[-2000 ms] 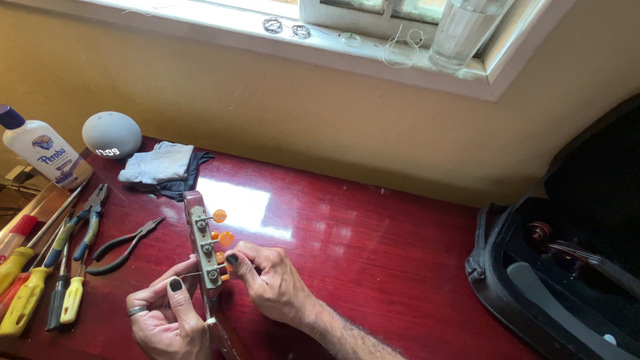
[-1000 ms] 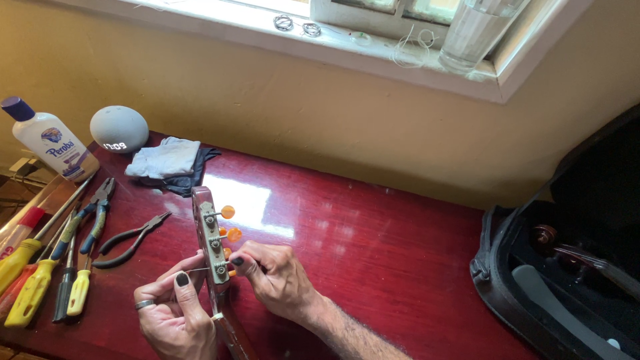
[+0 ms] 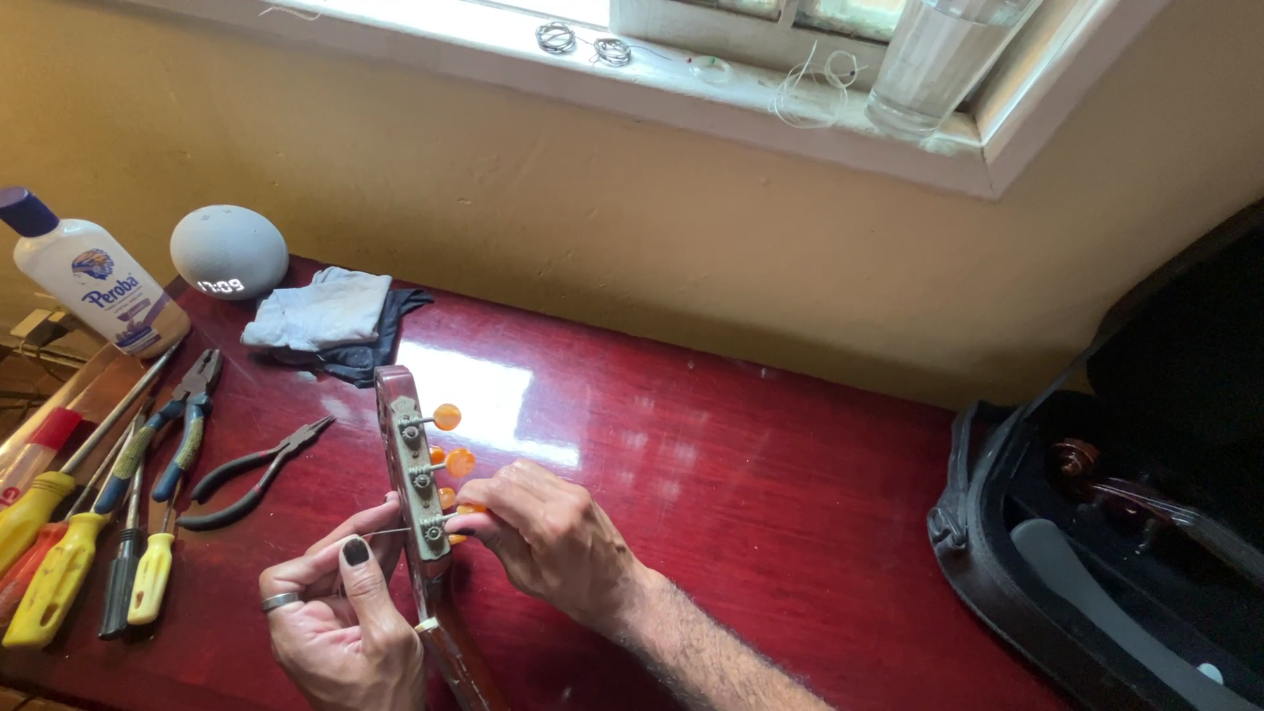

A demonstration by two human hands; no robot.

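Observation:
A guitar headstock (image 3: 403, 464) with a metal tuning machine plate (image 3: 420, 479) and orange tuner buttons (image 3: 459, 461) rises from the bottom of the head view, its neck (image 3: 456, 657) running down out of frame. My right hand (image 3: 553, 543) pinches the lowest near tuner button between thumb and fingers. On the other side, my left hand (image 3: 341, 612), with a ring on one finger, holds a thin pale string (image 3: 387, 532) between thumb and forefinger. The string runs to the headstock beside the lowest tuner. A pale nut (image 3: 427, 625) shows at the top of the neck.
Combination pliers (image 3: 188, 405), needle-nose pliers (image 3: 262, 469) and several screwdrivers (image 3: 59, 573) lie left. Behind are a bottle (image 3: 99, 281), a smart speaker (image 3: 228, 252) and folded cloths (image 3: 326, 311). An instrument case (image 3: 987, 523) holding a scrolled instrument (image 3: 1136, 494) stands right. Coiled strings (image 3: 612, 51) and a water glass (image 3: 933, 69) occupy the windowsill.

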